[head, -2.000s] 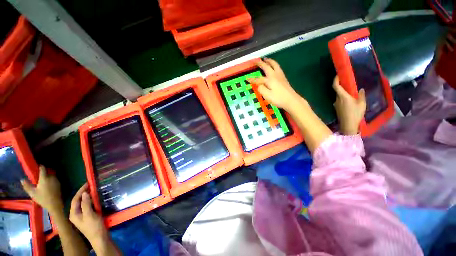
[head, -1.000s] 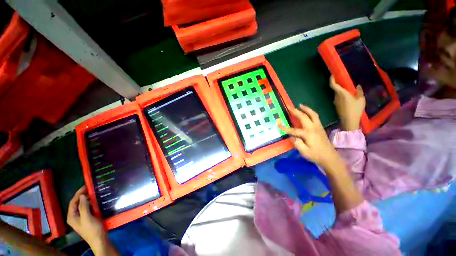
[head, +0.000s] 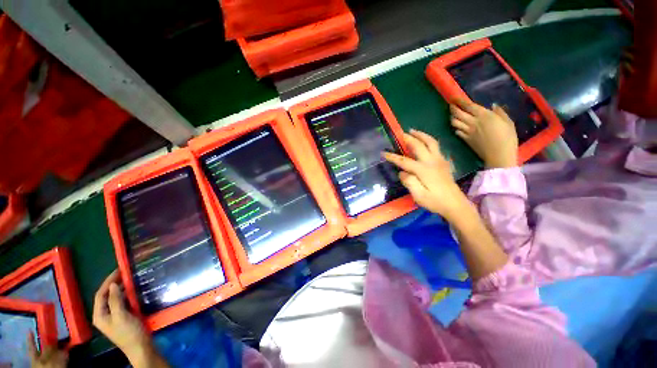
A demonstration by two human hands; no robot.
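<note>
Three tablets in orange-red frames lie side by side before me: a left tablet (head: 173,241), a middle tablet (head: 263,194) and a right tablet (head: 349,154). All three show black screens with small green and white text lines. My left hand (head: 121,320) holds the lower left edge of the left tablet's frame, its fingers curled against the rim. My right hand (head: 430,178) is over the right tablet's right rim, fingers apart, a fingertip pointing at the screen. Whether the fingertip touches the glass is unclear.
A neighbour's hand (head: 490,133) is at a framed tablet (head: 497,90) on the right. More framed tablets (head: 65,287) and another hand (head: 49,356) are at lower left. Orange-red frames (head: 299,43) are stacked beyond the pale rail; a grey upright (head: 108,68) stands left.
The right tablet's green and white grid with orange squares has given way to a black text list. My right hand has shifted slightly left and up. The neighbour's tablet on the right lies lower and flatter.
</note>
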